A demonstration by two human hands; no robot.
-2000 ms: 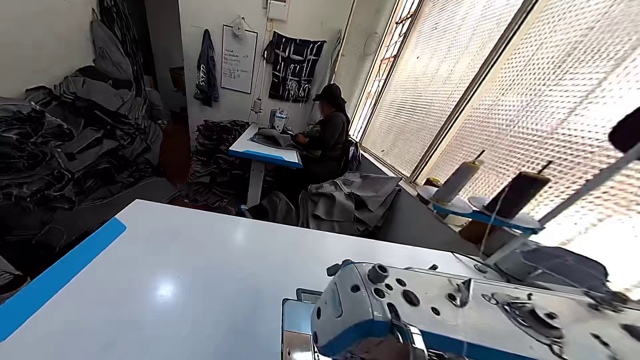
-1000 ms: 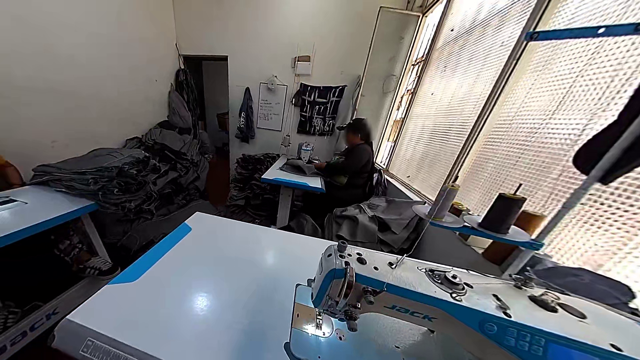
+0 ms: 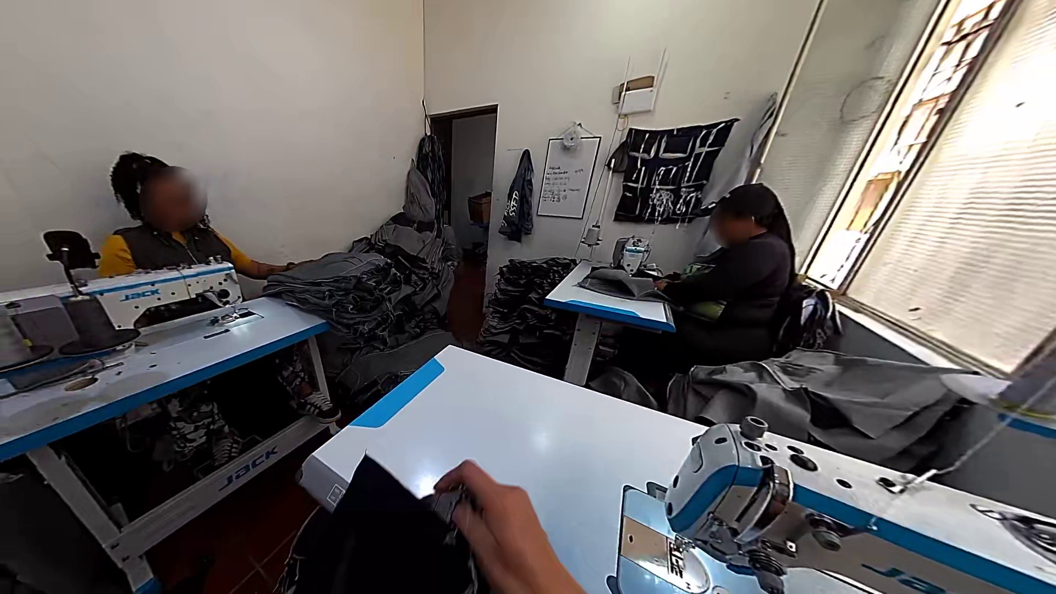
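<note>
Dark fabric, perhaps a denim garment piece [image 3: 379, 528], hangs at the near left corner of the white sewing table [image 3: 528, 412]. My right hand [image 3: 499, 528] pinches its gathered edge between thumb and fingers, over the table's near part. A Jack industrial sewing machine [image 3: 726, 487] stands to the right of the hand, its needle area above a metal plate [image 3: 660, 553]. Hand and machine do not touch. The lower part of the fabric runs out of the frame. My left hand is not in view.
At left, a person [image 3: 173, 223] sits behind another Jack machine [image 3: 165, 297], one arm on a stack of grey garments [image 3: 330, 280]. A second person [image 3: 742, 264] works at a far table [image 3: 610, 305]. Grey cloth [image 3: 825, 396] is heaped beyond my machine; a dark garment pile [image 3: 528, 305] stands behind.
My right hand has come into view, holding the dark fabric. The view has swung left, bringing in the person at the left machine.
</note>
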